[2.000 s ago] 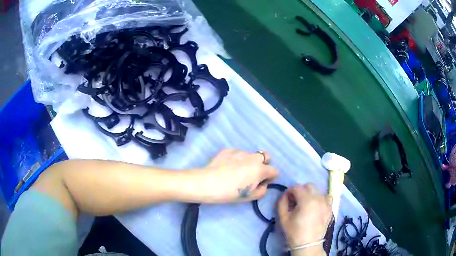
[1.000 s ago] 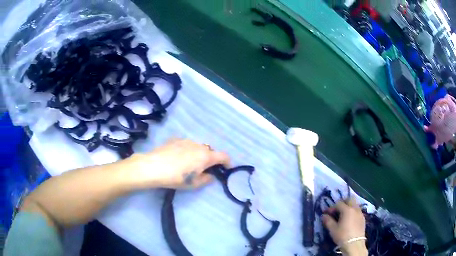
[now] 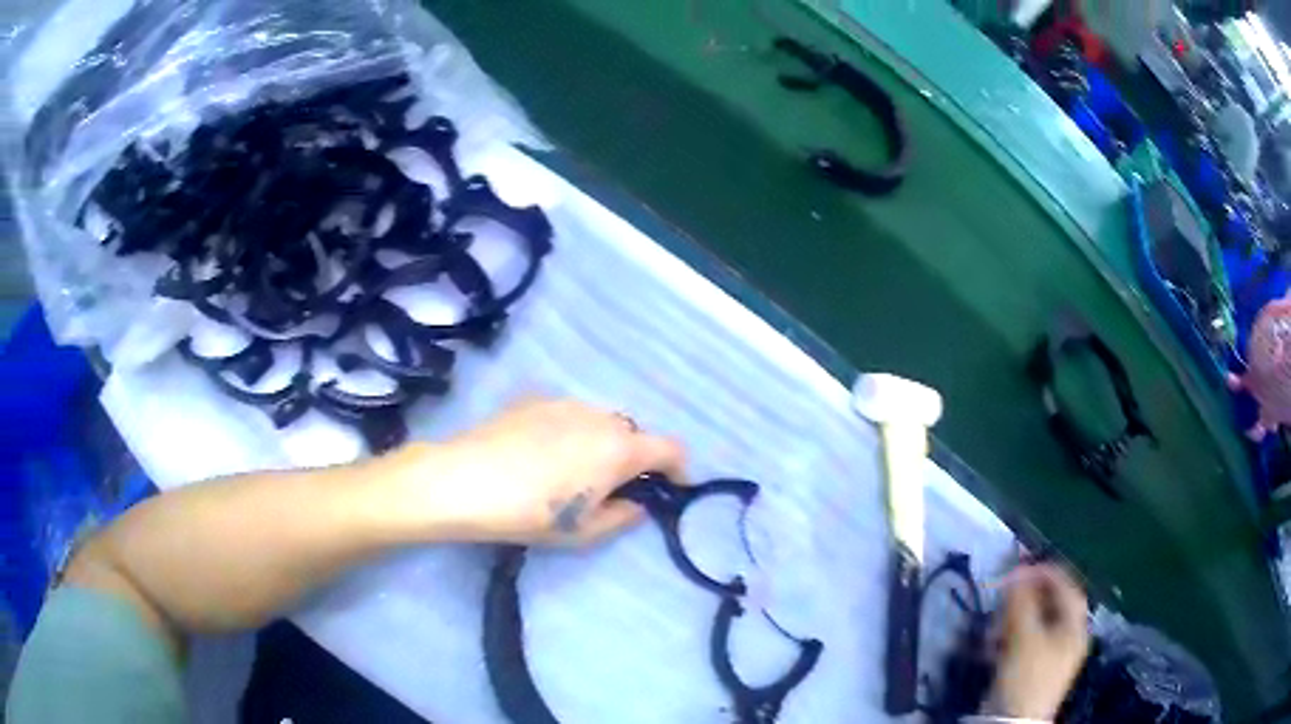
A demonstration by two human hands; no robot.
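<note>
A padded black headband [image 3: 510, 644] lies on the white foam sheet [image 3: 644, 333], its lower part cut off by the frame edge. My left hand [image 3: 574, 474] holds its upper end, where a black yoke [image 3: 684, 535] is attached. A second yoke [image 3: 758, 679] sits at the other end. Thin dark wires curl near both yokes. My right hand [image 3: 1041, 637] is blurred at the pile of thin black pieces [image 3: 956, 622] at the lower right; whether its fingers grip a piece cannot be told.
A mallet [image 3: 903, 481] lies between the headband and the right pile. Loose yokes [image 3: 326, 269] are heaped at left in a clear plastic bag [image 3: 170, 71]. Two headband assemblies, one far [image 3: 885, 120] and one nearer [image 3: 1090, 403], lie on the green belt [image 3: 666, 156]. A blue bin [image 3: 50, 424] is at left.
My right hand has moved from the yokes, past the mallet, to the right pile. My left hand has shifted down-left and stays on the headband end. The camera view has also shifted.
</note>
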